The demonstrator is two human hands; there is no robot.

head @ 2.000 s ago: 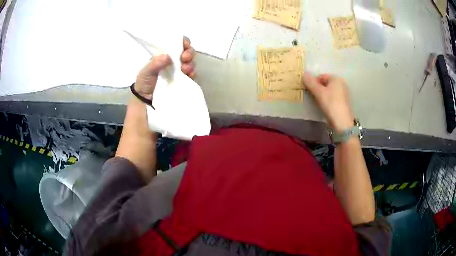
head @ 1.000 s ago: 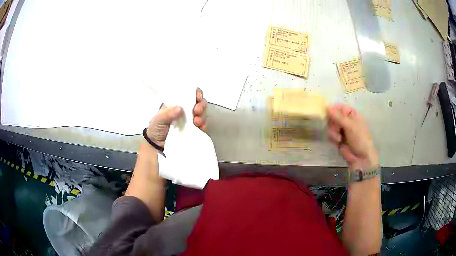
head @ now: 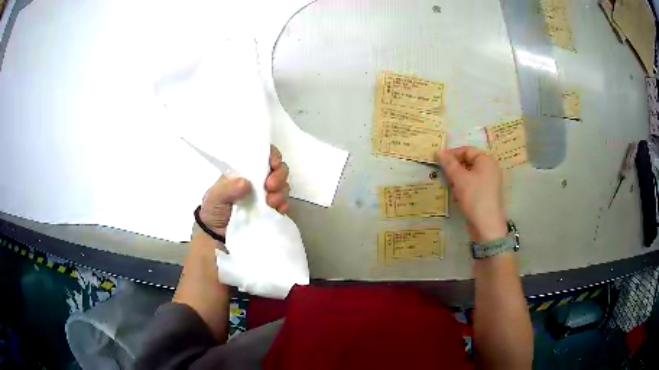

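Observation:
My left hand (head: 246,194) grips a gathered bundle of white cloth (head: 264,253) in front of me, its lower end hanging over the table edge. The cloth runs up into the white cut pieces (head: 108,130) on the table. My right hand (head: 473,177) pinches the lower right corner of a tan paper ticket (head: 412,139), which overlaps another ticket (head: 412,92). The pinched ticket's lower edge looks slightly raised. Two separate tickets lie nearer me, one (head: 415,200) above the other (head: 412,246).
A translucent grey strip (head: 545,137) lies right of the tickets, with more tickets (head: 508,143) beside it. A thin awl-like tool (head: 623,170) and a black bar (head: 645,195) lie at the far right. The riveted table edge (head: 563,282) is nearest me. A whitish bin (head: 108,325) stands on the floor at left.
My right hand has moved a ticket from the near group up to the upper ticket. Two tickets now show apart near the edge. My left hand still holds the cloth; the view has shifted.

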